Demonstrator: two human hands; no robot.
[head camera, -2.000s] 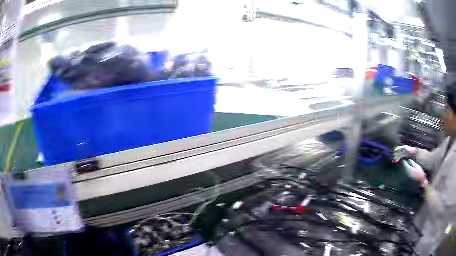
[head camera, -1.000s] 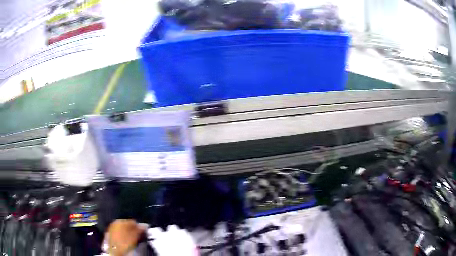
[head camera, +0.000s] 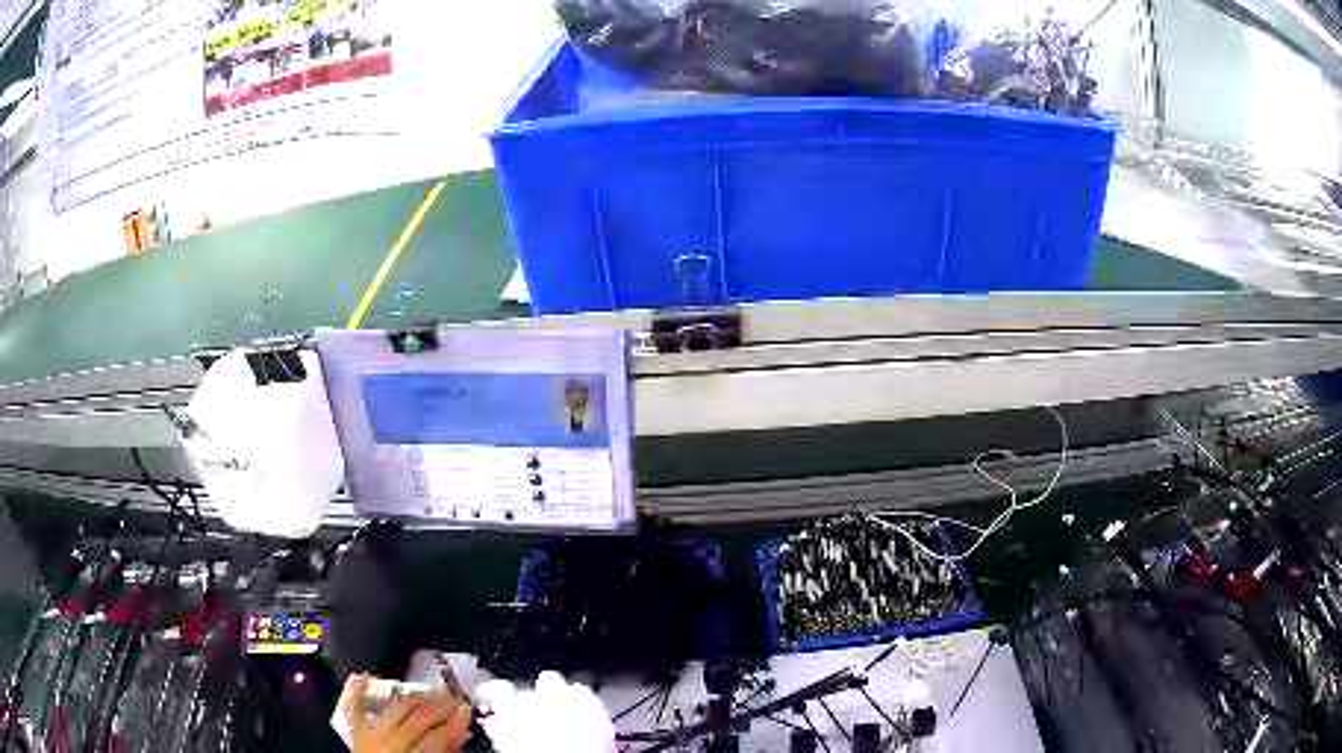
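My left hand (head camera: 405, 718), with bare-looking fingers, is at the bottom edge, its fingers bent. My right hand (head camera: 548, 715), in a white glove, is beside it and cut off by the edge. Whether either holds anything cannot be told. To the right, a white board (head camera: 964, 680) bears thin black cable ties and several small black blocks (head camera: 865, 736). A black parts pile (head camera: 618, 596) lies behind the hands. A blue tray (head camera: 871, 637) beside it holds silvery and brown small parts (head camera: 861, 574).
Harness bundles lie at left (head camera: 125, 662) and right (head camera: 1177, 633). A dark box with coloured buttons (head camera: 284, 633) is left of my hands. An instruction card (head camera: 486, 427), a white cloth-like item (head camera: 265, 449) and a binder clip (head camera: 696, 327) are on the rail. A blue crate (head camera: 810, 206) stands behind.
The view has swung left and down. The crate now appears farther right, and the other person at the right has left the picture. Both my hands have entered at the bottom.
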